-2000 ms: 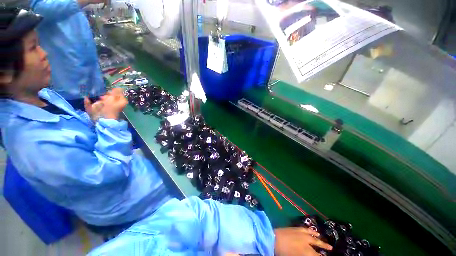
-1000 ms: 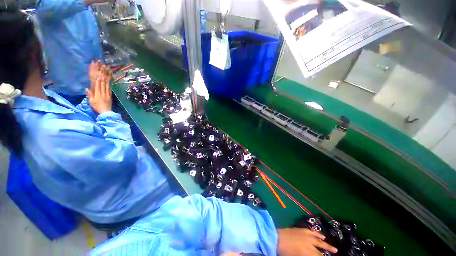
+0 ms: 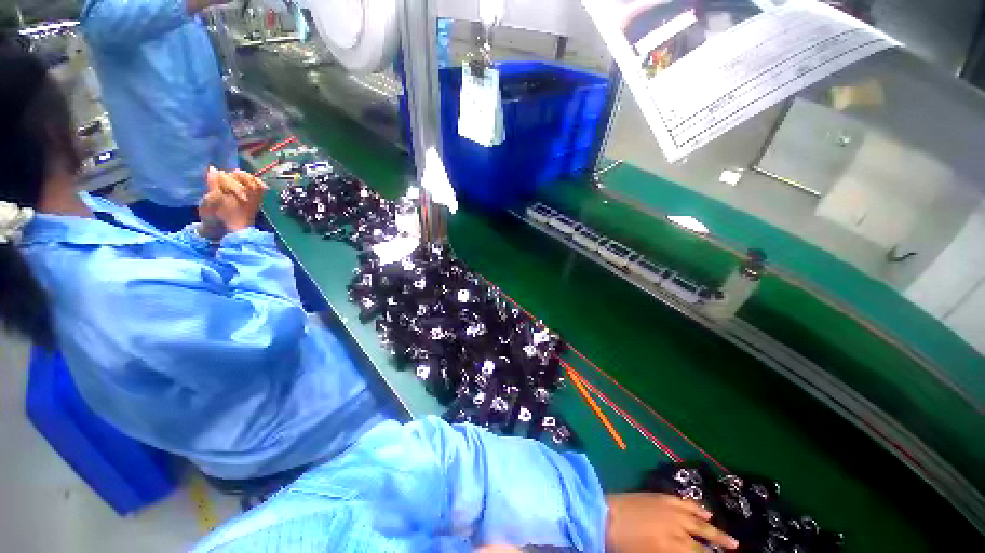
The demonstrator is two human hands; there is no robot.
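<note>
My left hand [image 3: 661,525], in a light blue sleeve, reaches in from the bottom and rests at the left edge of a pile of small black parts with silver metal ends [image 3: 745,510] at the lower right. Its fingers are slightly apart, and no part shows held in them; their undersides are hidden. A larger heap of similar parts [image 3: 464,335] lies farther up the pale green bench edge. My right hand is not in view.
A person in a blue smock [image 3: 205,335] sits at the left with hands together; another stands beyond. Orange strips [image 3: 594,405] lie between piles. A metal post [image 3: 421,108], blue bin [image 3: 508,135], guide rail [image 3: 616,254] and hanging printed sheet [image 3: 745,76] are ahead.
The view has shifted slightly. The neighbouring person has turned their head away and brought their hands together. My left hand stays at the pile with little change.
</note>
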